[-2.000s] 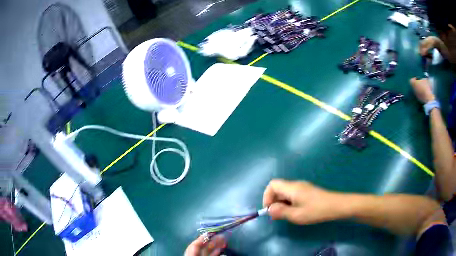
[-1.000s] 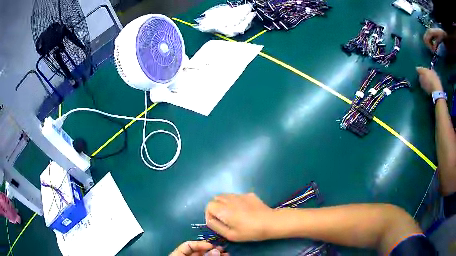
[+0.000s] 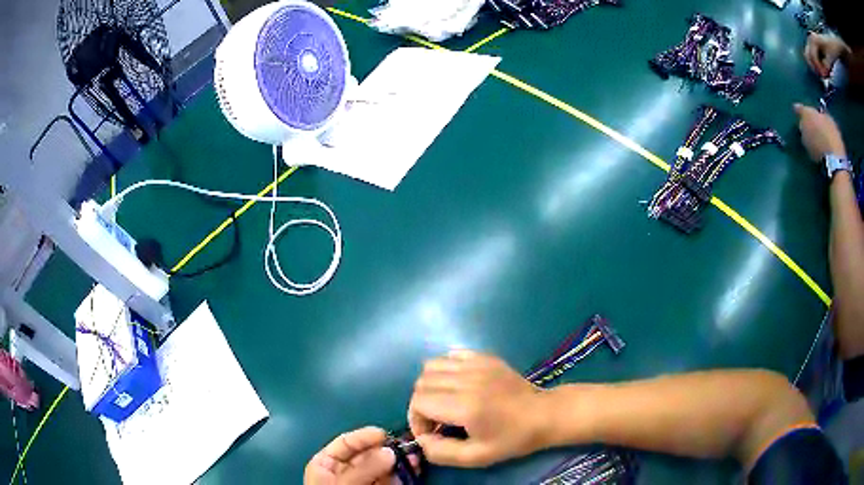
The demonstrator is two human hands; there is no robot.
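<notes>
My right hand (image 3: pixel 478 407) and my left hand (image 3: pixel 358 460) are close together at the bottom centre. My left fingers hold a dark wire harness (image 3: pixel 407 457) near its end, and my right fingertips pinch the same piece from the right. The exact parts between the fingers are hidden. A harness with a dark plug (image 3: pixel 606 333) sticks out beyond my right hand; whether it joins the held piece is hidden by the hand. More wires (image 3: pixel 589 468) lie below my right forearm, cut by the frame's bottom edge.
A white fan (image 3: pixel 284 71) stands back left with its coiled cord (image 3: pixel 336 248). Paper sheets (image 3: pixel 407 114) and a blue-and-white box (image 3: pixel 118 365) lie left. Laid-out harnesses (image 3: pixel 701 175) and a pile (image 3: pixel 709 59) lie right. A coworker's arm (image 3: pixel 843 227) reaches in at the right edge.
My hands have moved from holding fanned coloured wires apart to working close together on a dark end. A plugged harness now shows beyond my right forearm. The view has tilted downward.
</notes>
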